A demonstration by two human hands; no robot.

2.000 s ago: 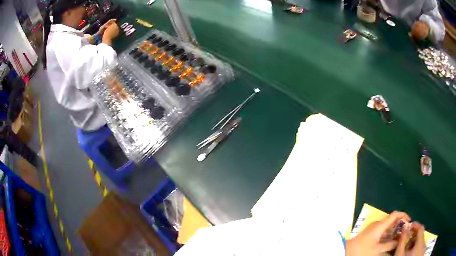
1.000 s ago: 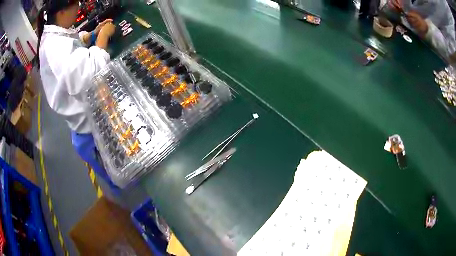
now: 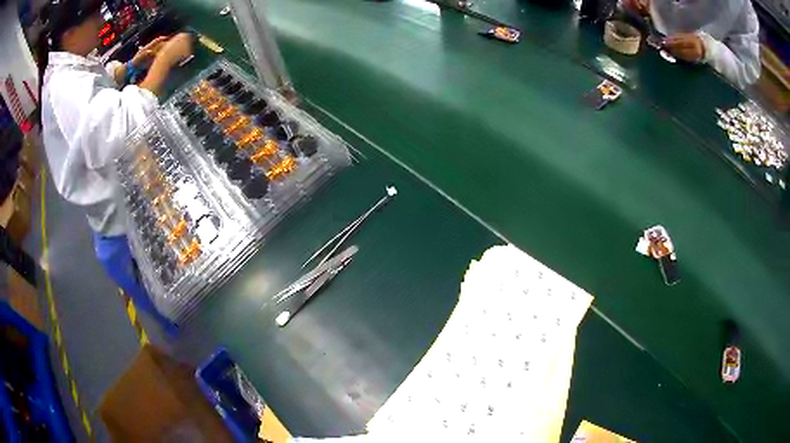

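Note:
Neither of my hands is in the picture. Nearest in front of me, white stacked liner sheets [image 3: 485,363] with rows of small print and yellowish edges lie on the green bench, cut off by the bottom edge. A corner of a yellow strip [image 3: 598,433] shows at the bottom, right of the sheets. Left of the sheets lie tweezers [image 3: 351,227] with a small white piece at the upper end, and darker tweezers [image 3: 319,281] with a white piece at the lower end. A bit of white sleeve seems to show at the bottom edge.
Clear blister trays [image 3: 234,195] with black and orange parts stand at left. Several device subassemblies [image 3: 660,253] lie spaced on the green conveyor belt [image 3: 520,130]. A heap of white parts [image 3: 752,134] lies at far right. Two people in white smocks work at upper left and upper right.
The hands holding a small part over the yellow strip at lower right have left the picture. The view has shifted, so the bench objects appear lower than two seconds ago and further left.

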